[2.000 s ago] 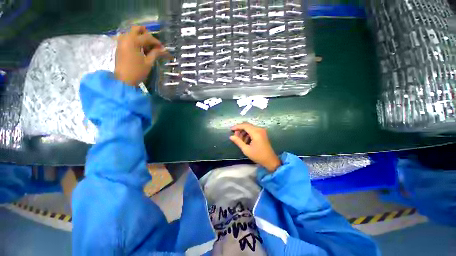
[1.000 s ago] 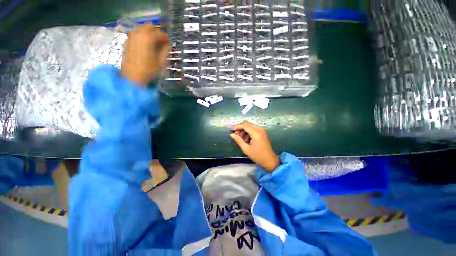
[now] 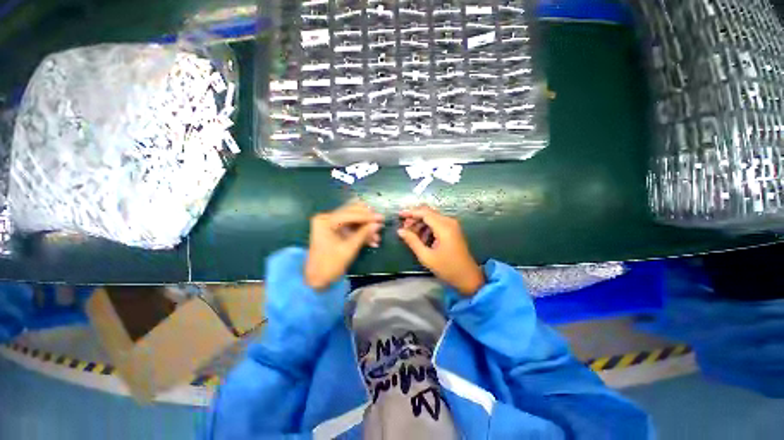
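Observation:
My left hand (image 3: 340,243) and my right hand (image 3: 438,247) are close together over the front of the green bench, fingertips facing each other with a small gap. My right fingertips are pinched around something dark and tiny, hardly visible. My left fingertips are bent together; whether they hold a piece is too small and blurred to tell. A few loose white pieces (image 3: 435,171) lie just beyond my hands, in front of the clear blister tray (image 3: 402,155). The tray's pockets hold rows of slim parts with white.
A large clear bag of white pieces (image 3: 112,146) lies at left, its open side facing right. A tall stack of filled trays (image 3: 722,129) stands at right. Below the bench are an open cardboard box (image 3: 176,344) at left and a blue bin (image 3: 602,302) at right.
My left hand has come from the tray's left edge down and right, beside my right hand. My right hand has stayed in place. The bag's open side is now uncovered.

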